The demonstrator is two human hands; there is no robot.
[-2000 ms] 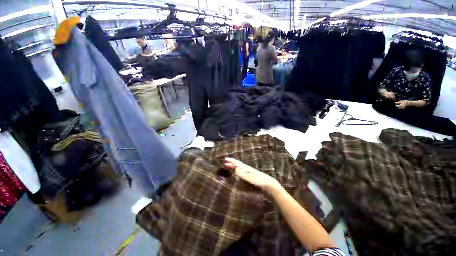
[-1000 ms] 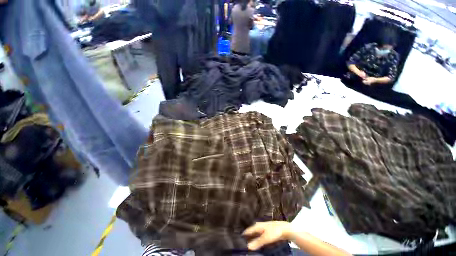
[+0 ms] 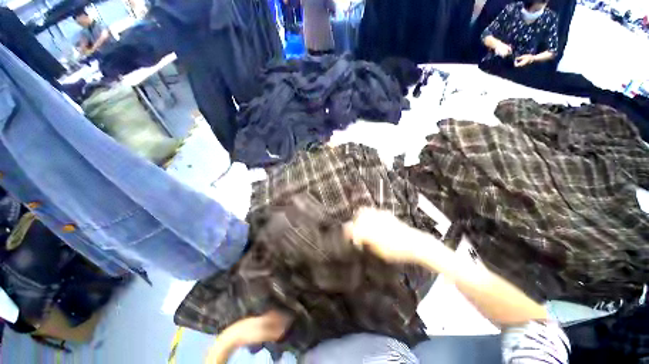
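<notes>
A brown plaid garment (image 3: 306, 249) lies bunched on the table edge in front of me, its near part blurred by motion. My right hand (image 3: 381, 231) is on the upper right of the garment; it is blurred, and I cannot tell whether its fingers grip the cloth. My left hand (image 3: 267, 328) is at the lower left of the garment, also blurred, with its fingertips at the cloth or hidden by it. No tool can be made out in either hand.
More plaid garments (image 3: 526, 178) are heaped at the right. A dark garment pile (image 3: 320, 99) lies at the far side of the white table (image 3: 455, 306). A denim jacket (image 3: 121, 192) hangs at left. A masked person (image 3: 523, 35) sits across the table.
The garment's spread plaid front is now bunched up. My right hand has moved up and forward onto it. My left hand has come into view at the lower left. The view has shifted.
</notes>
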